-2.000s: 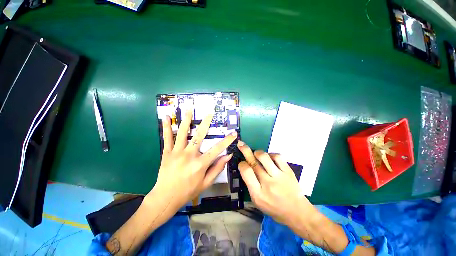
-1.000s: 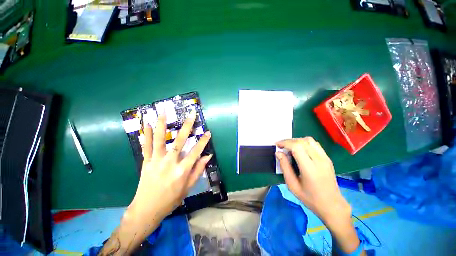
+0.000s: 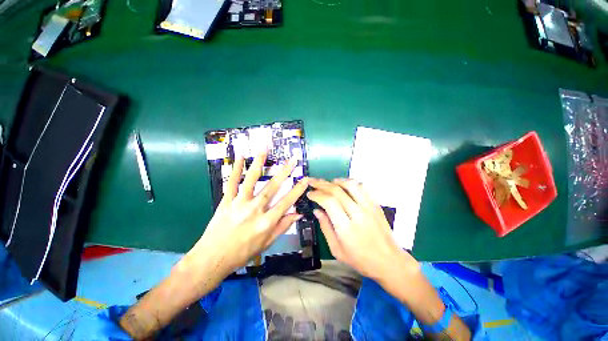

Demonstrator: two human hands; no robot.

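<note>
An open tablet assembly [image 3: 257, 143] lies flat on the green bench in front of me, with exposed circuitry at its far end and a white middle. My left hand [image 3: 248, 216] lies across it with fingers spread. My right hand [image 3: 353, 223] is at the tablet's right edge, its fingertips near my left index fingertip. Whether a small piece is between the right fingertips cannot be seen. An adhesive pad sheet [image 3: 392, 163] lies right of the tablet; its black block [image 3: 389, 214] is mostly hidden by my right hand.
A red scrap bin [image 3: 512, 183] with tan strips stands at the right, beside a clear plastic bag [image 3: 587, 166]. A slim silver tool [image 3: 143, 166] lies left of the tablet. A large black tray [image 3: 57, 173] is at the far left. Other open tablets [image 3: 253, 13] lie along the far side.
My right hand has moved left from the sheet's black block to the tablet's right edge. My left hand stays spread on the tablet. The camera view has shifted.
</note>
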